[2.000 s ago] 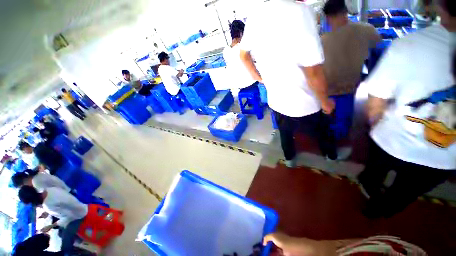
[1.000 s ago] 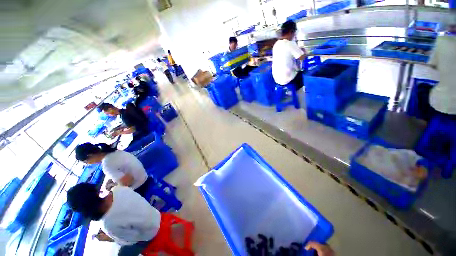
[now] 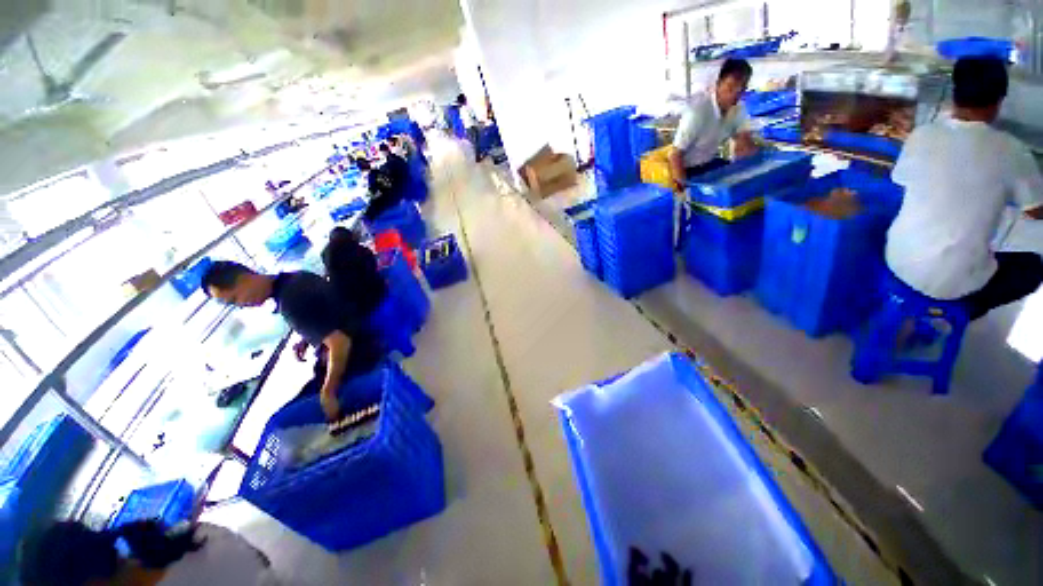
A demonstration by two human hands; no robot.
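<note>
A shallow blue plastic crate [image 3: 749, 456] with a smooth white liner [image 3: 675, 469] is in front of me at the bottom, right of centre. The liner sticks up over the rim at the far left corner. A few small black parts [image 3: 657, 568] lie on the liner at the near end, cut off by the picture's bottom edge. The crate's near end is out of the picture. Neither my left hand nor my right hand shows.
A pale aisle [image 3: 486, 332] with yellow-black lines runs ahead. At left, seated workers line a long bench; one in black reaches into a deep blue crate [image 3: 355, 486] holding tan-ended black parts. At right are stacked blue crates [image 3: 637, 240], a person in white on a blue stool [image 3: 912, 343], and another person behind crates.
The view has turned right and moved forward along the aisle. The lined crate has moved with me and sits further right in the picture. The hand seen on its rim before is out of view.
</note>
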